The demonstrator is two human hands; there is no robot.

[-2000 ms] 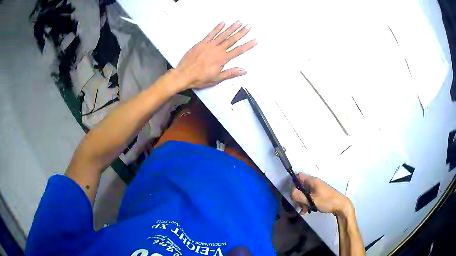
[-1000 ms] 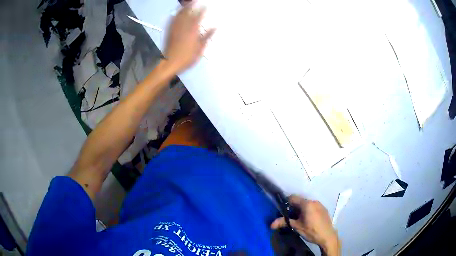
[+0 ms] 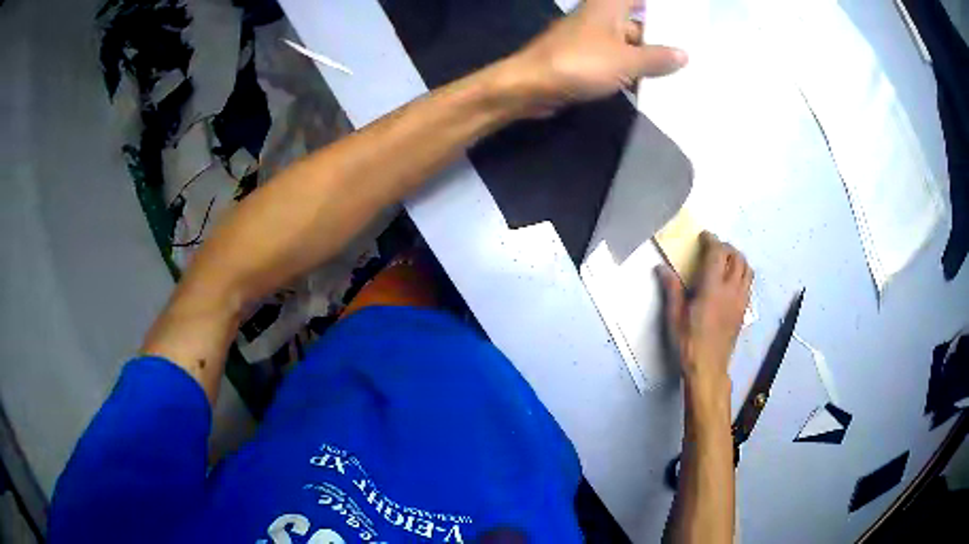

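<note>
A dark fabric panel (image 3: pixel 542 175) with a stepped corner lies along the near side of the table, its right part folded or lifted and showing a greyer face. My left hand (image 3: pixel 600 53) is at the top over the panel, fingers bent at a white edge; what it grips is partly hidden. My right hand (image 3: pixel 714 303) rests on a pale yellow-tan block (image 3: pixel 682 242) lying on a white paper pattern (image 3: pixel 627 319). Black tailor's shears (image 3: pixel 760 401) lie on the table beside my right wrist, their handles partly under the forearm.
Small black and white offcuts (image 3: pixel 825 425) and a black square (image 3: pixel 879 481) lie at the right. A long white piece (image 3: pixel 877 181) and a dark curved piece (image 3: pixel 954 159) lie at the far side. Black and white scraps (image 3: pixel 228 117) are heaped below the table's left edge.
The shears have left my right hand and lie on the table; that hand moved up to the block. My left hand moved right, and the dark panel now shows, its edge turned over.
</note>
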